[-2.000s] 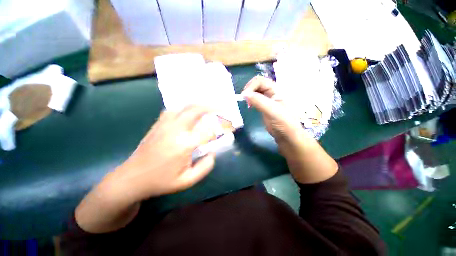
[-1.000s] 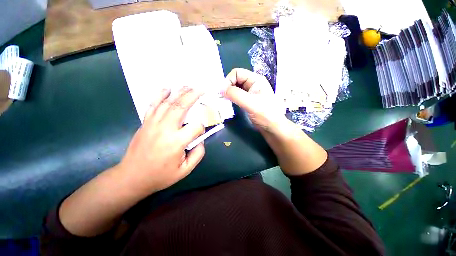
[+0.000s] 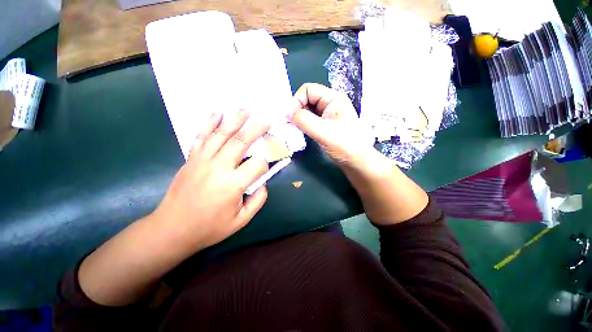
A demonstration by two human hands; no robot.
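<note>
Flat white boxes [image 3: 214, 71] lie overlapping on the dark green table, their tan-edged flaps nearest me. My left hand [image 3: 217, 175] lies over their near end, fingers spread on the white board, with a folded white label strip [image 3: 269, 176] held between thumb and fingers. My right hand [image 3: 328, 123] is at the right edge of the boxes, thumb and index finger pinched together at the flap. A small pale piece, likely a sticker, seems to be at these fingertips, but glare blurs it.
A white carton stack [image 3: 396, 78] lies on crinkled clear plastic [image 3: 343, 65] at right. Beyond are a black object [image 3: 462, 55], an orange fruit [image 3: 485, 45] and folded stacks [image 3: 535, 81]. A brown board [image 3: 104, 39] is behind, a label roll [image 3: 27, 100] left, a magenta bin [image 3: 500, 191] lower right.
The view has tilted down and shifted, so the boxes show more fully. My right hand has moved from beside the boxes onto their flap edge. My left hand keeps the label strip.
</note>
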